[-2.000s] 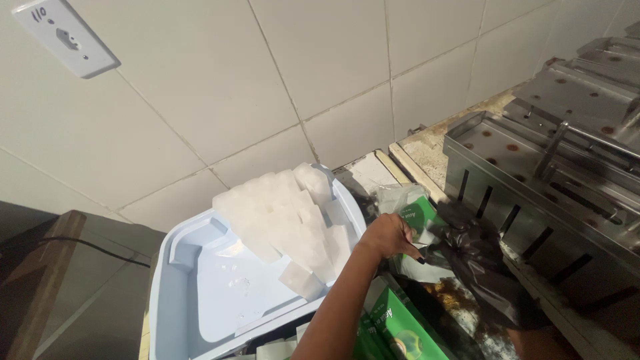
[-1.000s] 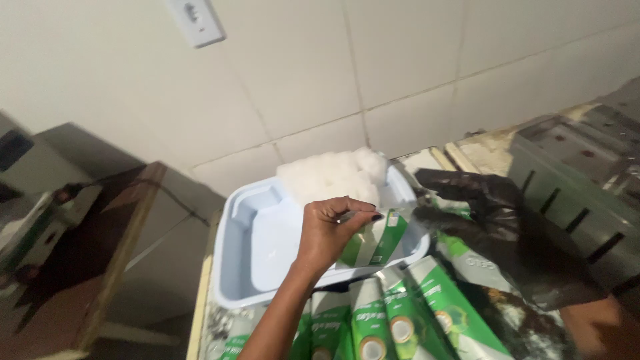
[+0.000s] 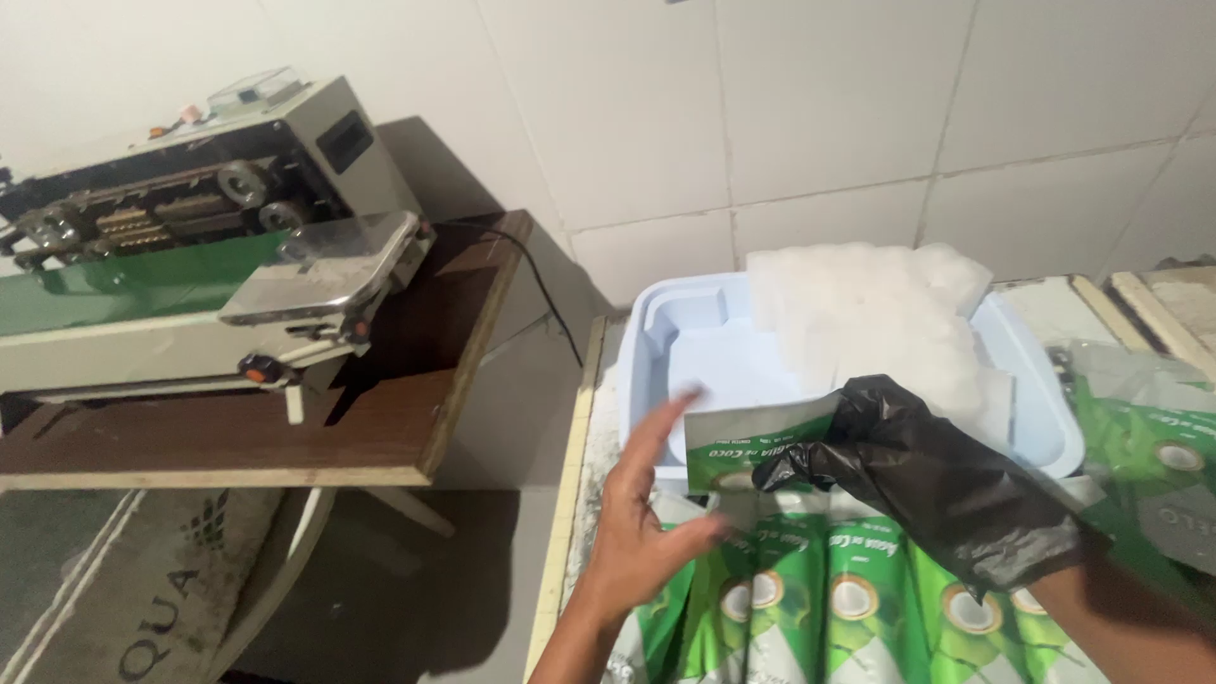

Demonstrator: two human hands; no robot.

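My right hand (image 3: 912,475), in a loose black plastic glove, grips the upper part of a green and white printed pouch (image 3: 722,456). My bare left hand (image 3: 641,522) is just left of that pouch, thumb and fingers spread, holding nothing. Below both hands stand several green coconut-water pouches (image 3: 855,579) in a row, side by side. Behind them a light blue plastic tub (image 3: 655,351) holds a stack of white, soft-looking sheets or pads (image 3: 855,313), whose exact kind I cannot tell.
At the left a band sealing machine (image 3: 323,256) with a green conveyor belt rests on a brown wooden table (image 3: 399,446). A black cable (image 3: 537,271) hangs behind it. More green packaging (image 3: 1140,437) lies at the right. A printed sack (image 3: 171,579) is under the table.
The view has swung left, bringing the sealing machine into sight. My left hand, which held a pouch one second ago, has let go; my gloved right hand now holds a pouch.
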